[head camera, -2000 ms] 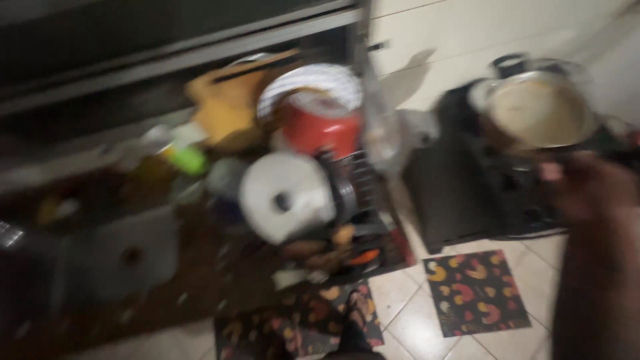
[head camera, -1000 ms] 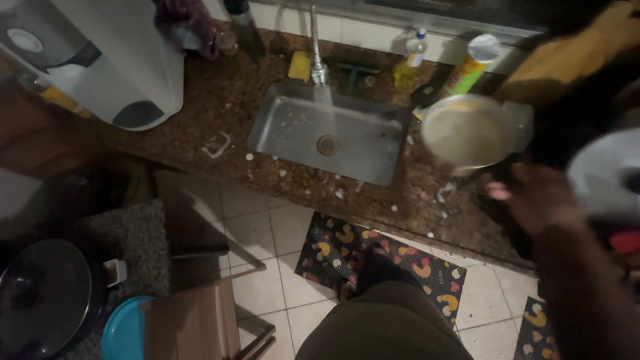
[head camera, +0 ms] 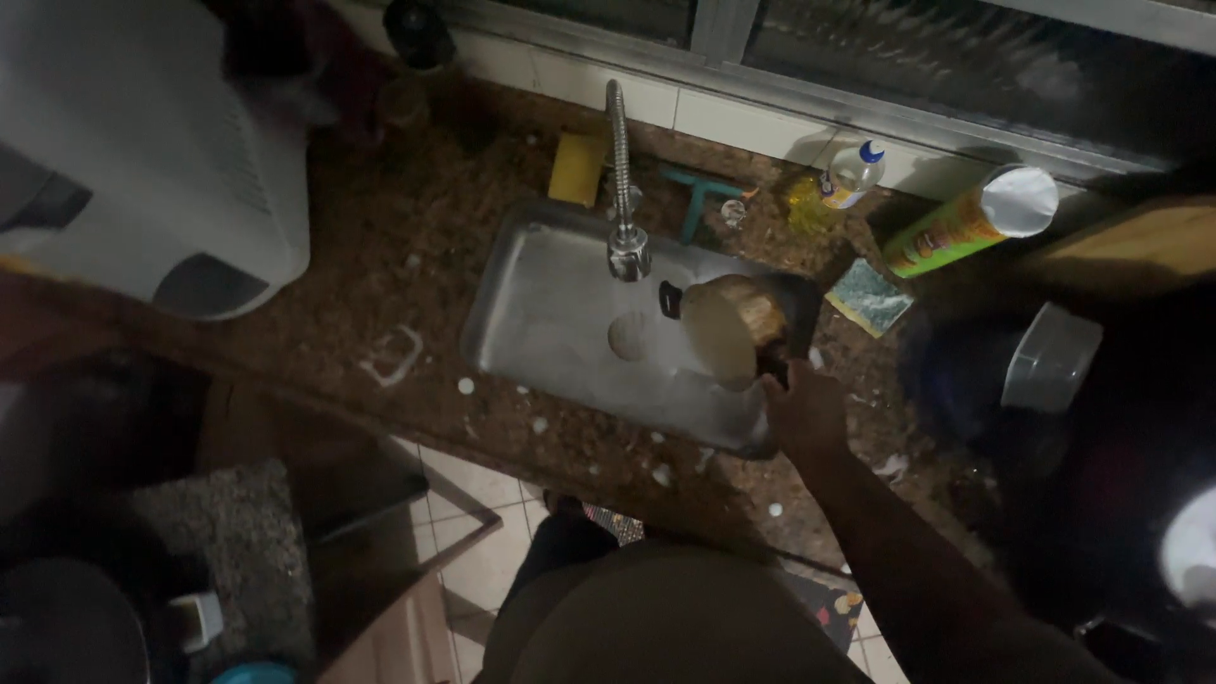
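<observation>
My right hand (head camera: 806, 404) grips a dark side handle of a pot (head camera: 760, 309). The pot is tipped over the right part of the steel sink (head camera: 541, 332), and pale, cloudy liquid (head camera: 717, 337) shows at its left side. A second dark handle (head camera: 670, 299) points toward the drain. The chrome tap (head camera: 628, 249) hangs over the back of the sink, left of the pot. Cloudy liquid or spray blurs the sink floor. My left hand is not in view.
Behind the sink are a yellow sponge or cloth (head camera: 577, 169), a teal squeegee-like tool (head camera: 701, 195) and a bottle of yellow liquid (head camera: 841, 185). At the right are a scouring sponge (head camera: 869, 297), a tall green canister (head camera: 969, 223) and a clear plastic container (head camera: 1052, 359). Scraps dot the granite counter (head camera: 351, 285).
The pot in my right hand was over the stove, then over the counter right of the sink; now it is tilted over the sink. The view has swung left from the stove.
</observation>
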